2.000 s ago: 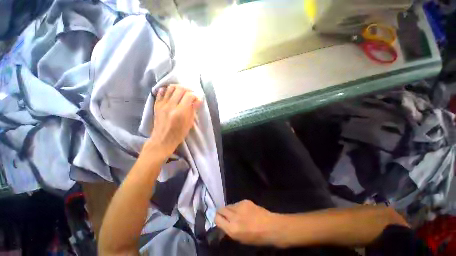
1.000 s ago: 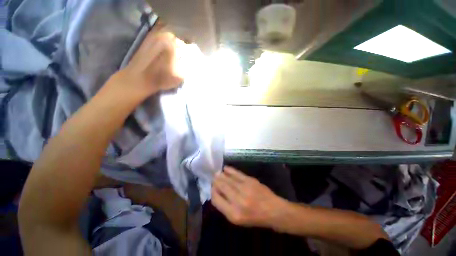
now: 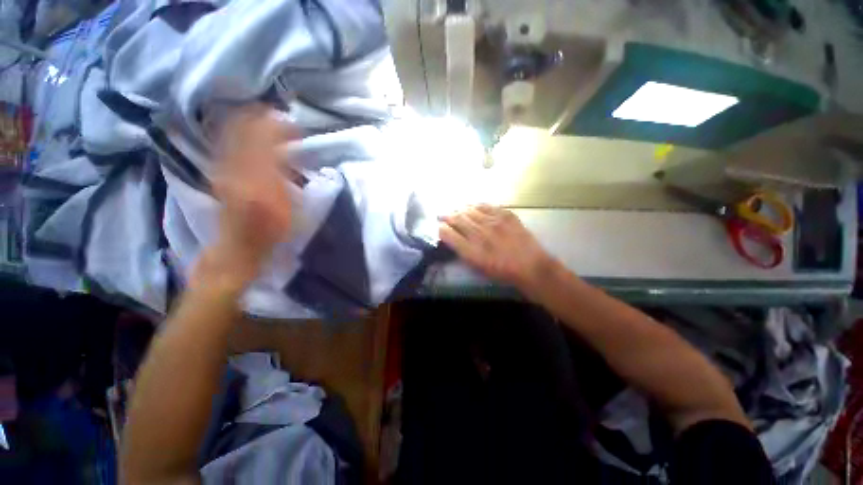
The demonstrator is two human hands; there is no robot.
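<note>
The light grey garment piece with dark grey panels [image 3: 331, 248] lies bunched over the left of the table, up to the lamp glare by the needle. My left hand [image 3: 254, 175] is blurred over the cloth; whether its fingers hold any cloth cannot be told. My right hand [image 3: 487, 239] rests at the table's front, its fingertips on the cloth's right edge, just below the glare. The sewing machine [image 3: 587, 90], with a teal panel and bright screen, stands behind. Its needle and presser foot are mostly lost in the glare.
Scissors [image 3: 757, 237] with red and yellow-orange loops lie right on the table, beside a dark flat object [image 3: 818, 229]. The table's green front edge [image 3: 662, 286] runs below them. Heaps of cut cloth hang below at the lower left [image 3: 274, 426] and right [image 3: 795, 379].
The right hand has moved up from below the table edge, bringing the cloth's end onto the table by the needle. The left hand has moved slightly left and down. More cloth lies on the table.
</note>
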